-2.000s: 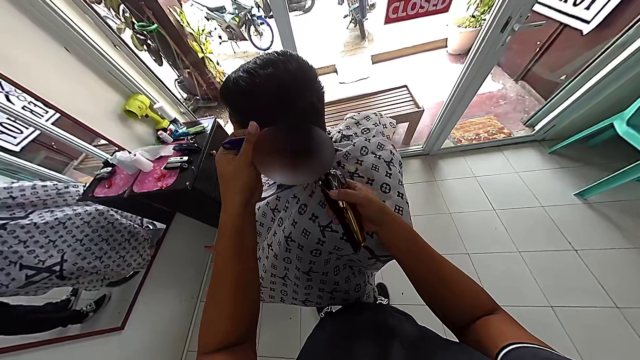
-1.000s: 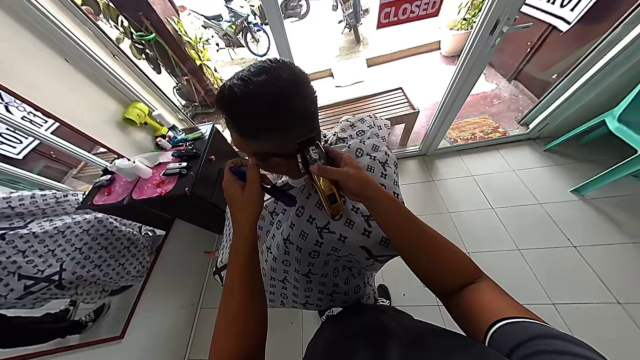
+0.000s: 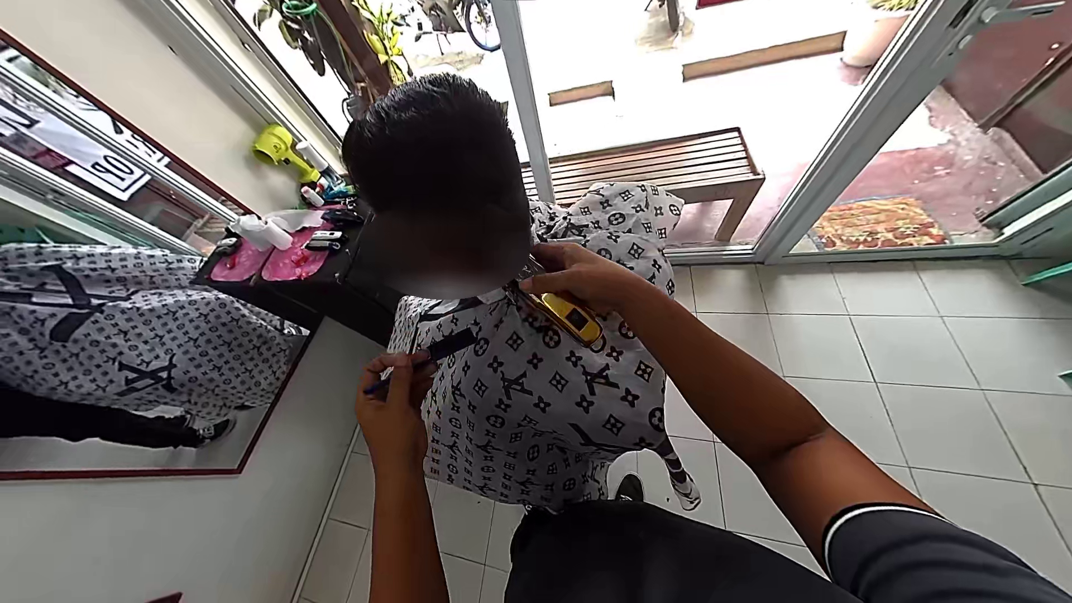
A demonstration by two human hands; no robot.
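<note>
A seated person with short dark hair (image 3: 435, 151) wears a white barber cape (image 3: 536, 394) with a dark monogram pattern. My right hand (image 3: 578, 276) grips a gold-coloured hair clipper (image 3: 569, 318), its head close to the side of the person's jaw and neck. Part of the clipper head is hidden by my fingers. My left hand (image 3: 398, 398) holds a dark blue comb (image 3: 450, 344) by its thin end, in front of the cape and below the face, apart from the hair.
A black counter (image 3: 335, 280) at the left bears pink trays (image 3: 295, 261), white bottles, several clippers and a yellow-green hair dryer (image 3: 280, 149). A mirror (image 3: 243, 456) hangs on the left wall. Beyond the glass door stands a slatted wooden bench (image 3: 662, 167).
My left hand has moved down from beside the person's face with the comb. The clipper in my right hand has come down from the side of the head toward the jaw and neck.
</note>
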